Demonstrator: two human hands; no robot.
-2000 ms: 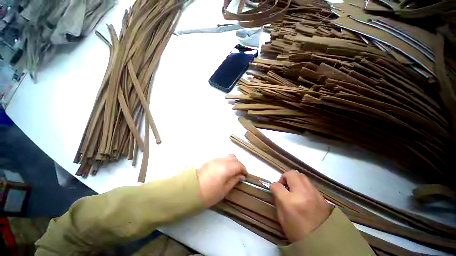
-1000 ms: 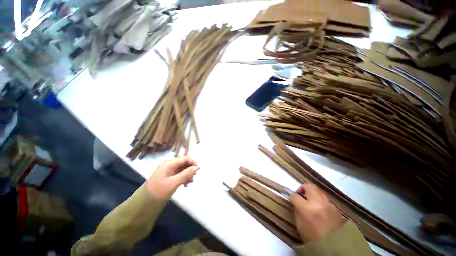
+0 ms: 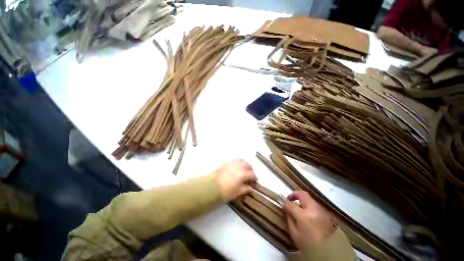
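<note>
A narrow brown strap runs between my two hands near the table's front edge. My left hand has its fingers closed on the strap's end. My right hand holds the strap further along, with a small silvery tip, perhaps of a cutting tool, showing at its fingertips; the rest is hidden in the hand. Several straps at the table edge lie flat under and beside my hands. A few long straps lie parallel just beyond my right hand.
A large strap pile fills the right. A loose strap bundle lies upper left. A black smartphone lies between them. Looped straps and brown panels are behind. A person's arm rests at the upper right.
My left hand was away from the straps, to the left, one second ago. It has come back to the strap's end. My right hand has stayed near the same straps. The view has shifted slightly.
</note>
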